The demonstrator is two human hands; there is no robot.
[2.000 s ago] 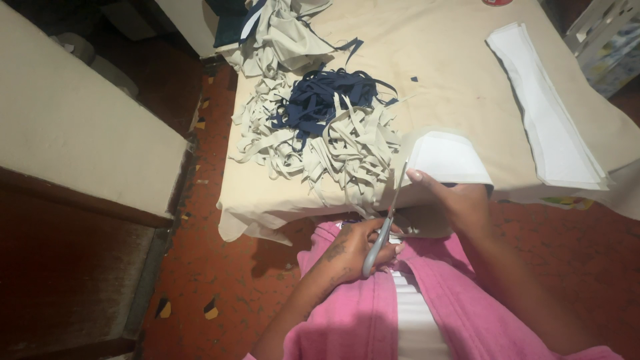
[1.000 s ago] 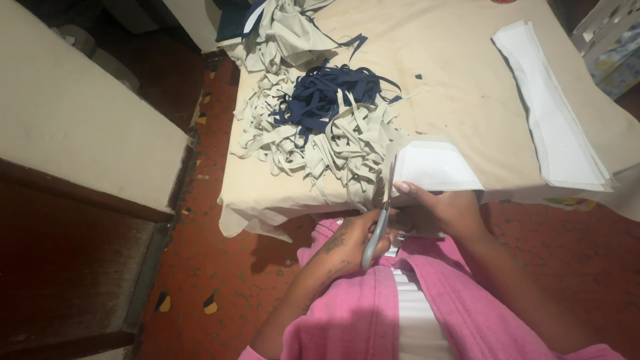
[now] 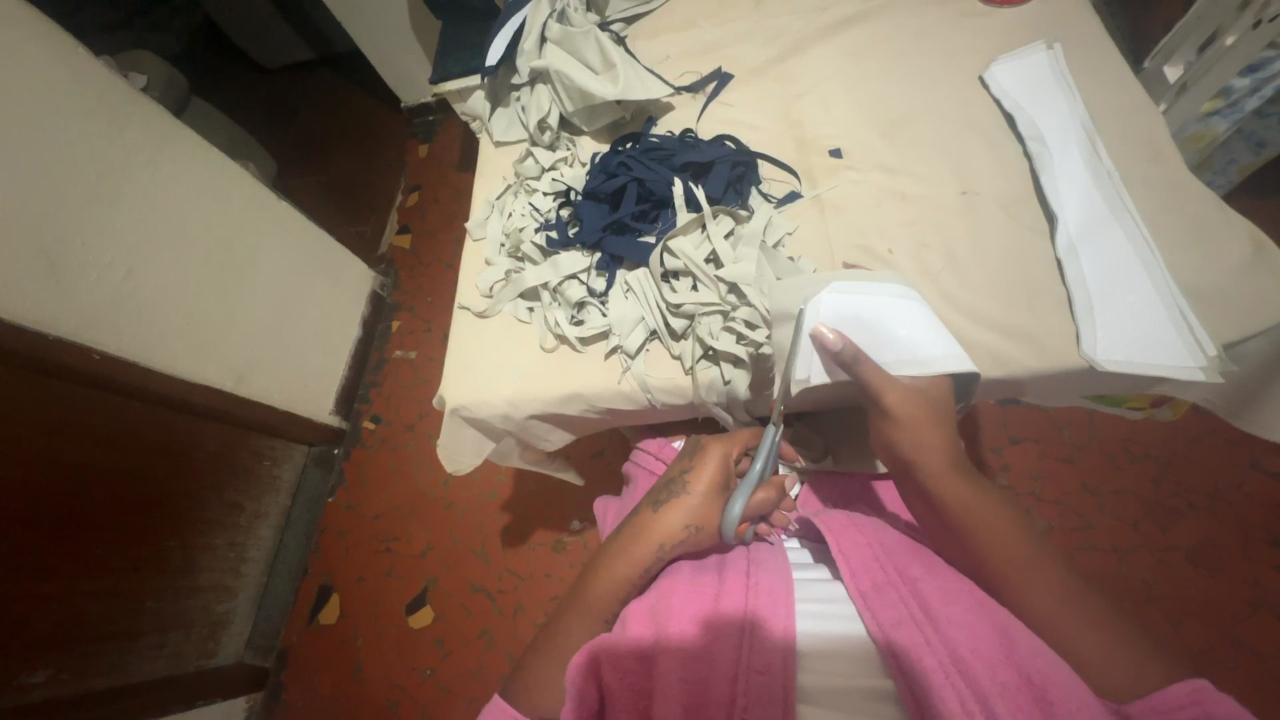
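My left hand (image 3: 735,485) is closed on the grey handles of a pair of scissors (image 3: 760,470), whose blades point away from me at the table's near edge. The blades lie along the left side of a white layered piece (image 3: 880,320) with a pale grey-beige fabric margin. My right hand (image 3: 910,415) grips that piece from the right, thumb on top near the blades; its other fingers are hidden underneath. Just to the left on the table lies a heap of beige fabric strips (image 3: 700,300), with a tangle of navy fabric strips (image 3: 670,190) on it.
A cloth-covered table (image 3: 900,220) stands in front of me. Long white layered pieces (image 3: 1110,220) lie at its right side. Crumpled beige fabric (image 3: 590,70) is at the back left, and a small navy scrap (image 3: 836,153) lies mid-table. A pale wall (image 3: 170,220) stands at left.
The white piece and my right thumb shifted left and toward me, then a little away again. The scissors, tilted right at first, stood more upright a second ago and still lie along the piece's left side.
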